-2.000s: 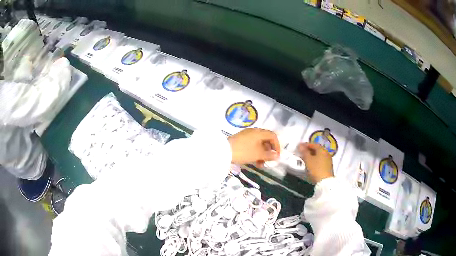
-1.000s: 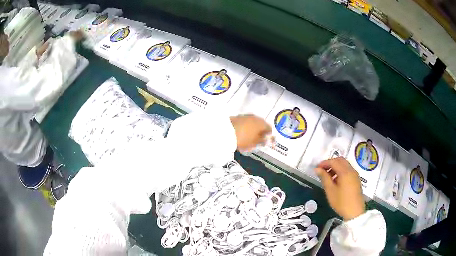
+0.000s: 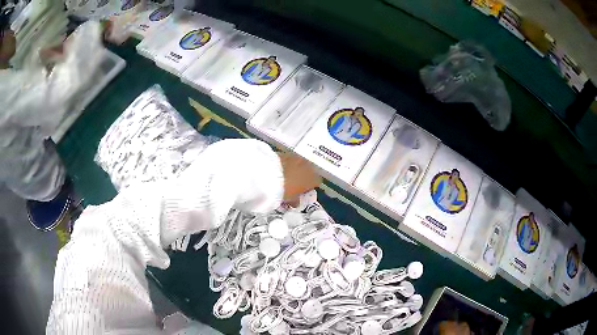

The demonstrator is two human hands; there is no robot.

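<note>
A heap of white coiled cables with round discs [image 3: 296, 286] lies on the green bench in front of me. My left hand [image 3: 300, 179] is low at the heap's upper edge; its fingers are blurred and partly hidden, so its grip is unclear. My right hand [image 3: 453, 327] shows only in part at the bottom edge, over the dark inside of a shallow white-rimmed tray [image 3: 476, 303]. An open white box [image 3: 397, 167] with a greyish recess holds a coiled cable in its lower part. Another open box [image 3: 296, 101], to its left, shows no coil.
White printed lids with round emblems [image 3: 350, 126] alternate with open boxes along the dark green belt. A bulging clear bag of cables [image 3: 147, 141] lies left of the heap. A crumpled clear polybag [image 3: 468, 85] lies beyond the row. A white-sleeved person [image 3: 39, 111] works at far left.
The box row has shifted right and down. My left hand has moved from the row back to the heap. My right hand has gone down to the tray. One open box now shows a coil.
</note>
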